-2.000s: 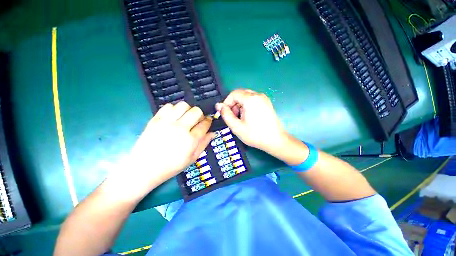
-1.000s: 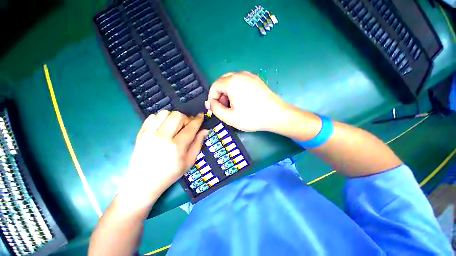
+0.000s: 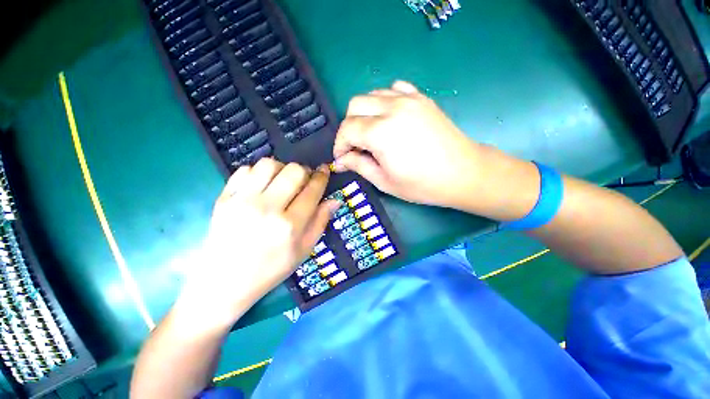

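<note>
The long black slotted tray (image 3: pixel 307 148) runs away from my body. Dark glossy parts (image 3: pixel 226 101) fill two columns at its far end, and bright circuit boards (image 3: pixel 366 226) lie in two columns at its near end. My left hand (image 3: pixel 268 226) and my right hand (image 3: pixel 405 148) meet over the middle of the tray. Their fingertips pinch a small piece with a yellow end (image 3: pixel 332 167) between them; most of it is hidden by the fingers. My left hand covers part of the near left column. A blue band (image 3: pixel 547 196) is on my right wrist.
A board cluster (image 3: pixel 436 9) lies on the green mat (image 3: pixel 483 86) at the top edge. Tiny pale scraps lie right of the tray. A board supply tray (image 3: pixel 35 327) is at the far left, a tray of dark parts (image 3: pixel 638 62) at the upper right. Yellow tape (image 3: pixel 97 203) marks the mat.
The view has shifted, so the board cluster now sits at the top edge. Both hands stay together over the tray; my right hand's fingers have changed pose slightly. The small piece remains pinched.
</note>
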